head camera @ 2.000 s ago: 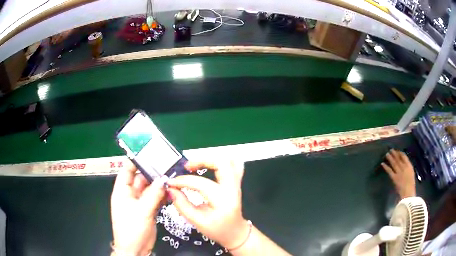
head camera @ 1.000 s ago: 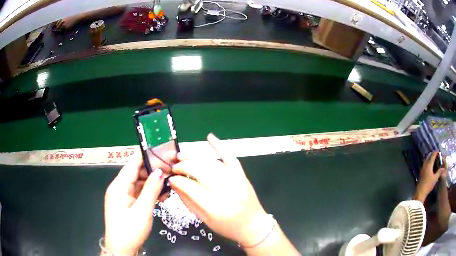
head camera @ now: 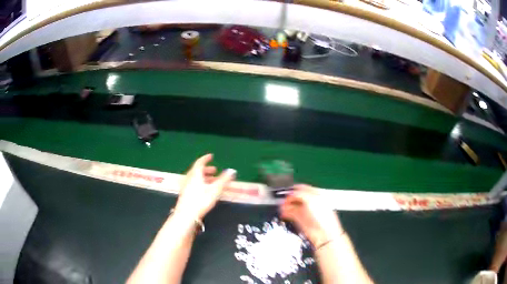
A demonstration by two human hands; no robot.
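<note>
My right hand (head camera: pixel 308 213) holds a phone unit (head camera: pixel 277 176) by its near end, over the belt's near edge; the unit is blurred, with a green board at its far end. My left hand (head camera: pixel 205 186) is to the left of it, above the edge rail, fingers apart and holding nothing that I can see. A loose pile of small white pieces (head camera: pixel 272 252) lies on the dark green bench mat just below the hands.
Phone units (head camera: pixel 145 128) lie on the green conveyor belt (head camera: pixel 211 147) at the left. The pale edge rail (head camera: pixel 139 176) crosses in front. A white box or sheet (head camera: pixel 16 216) stands at the left edge. Yellow-black strips (head camera: pixel 468 151) lie at the right. A person's arm (head camera: pixel 498 252) shows far right.
My left hand has let go of the phone unit and moved left. My right hand has carried the unit away from it. The view has turned left, and another unit shows farther along the belt.
</note>
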